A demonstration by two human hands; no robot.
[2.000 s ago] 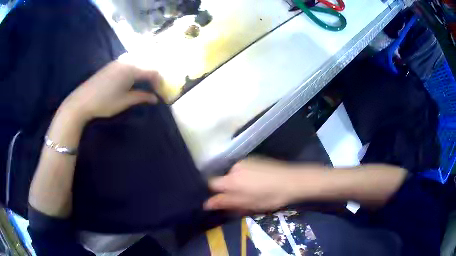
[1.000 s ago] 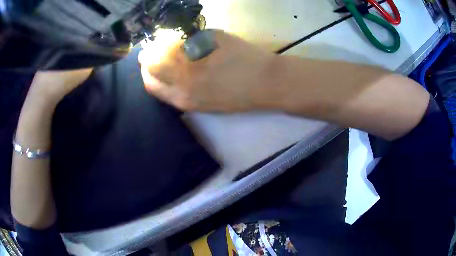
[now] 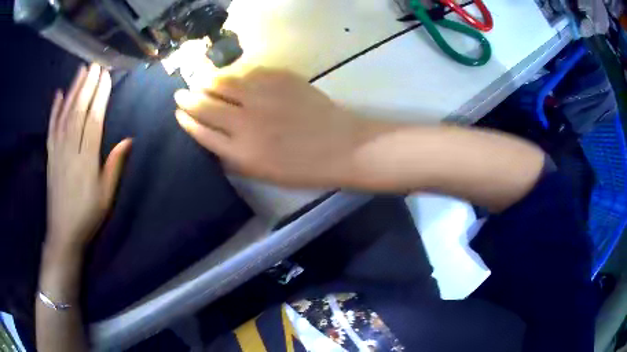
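The dark garment piece [image 3: 165, 185] lies on the table in front of me, its top edge under the brightly lit needle area. The sewing machine head [image 3: 103, 31] is at the upper left, with a grey knob [image 3: 225, 48] beside the light. My left hand [image 3: 81, 151] lies flat on the cloth, fingers apart and pointing at the machine. My right hand [image 3: 258, 124] is slightly blurred, with its fingertips at the cloth's right edge near the needle. Whether it pinches the edge is unclear. The needle tip is lost in glare.
Scissors with green and red handle loops [image 3: 454, 42] lie on the white table at the upper right. The grey table edge [image 3: 295, 237] runs diagonally below my hands. A blue basket [image 3: 605, 185] stands at the right. White paper-like pieces [image 3: 447, 251] hang below my right forearm.
My right hand has moved from the table's front edge up to the needle area. My left hand now lies flat, further left. The cloth has moved up to the machine, which has come into view.
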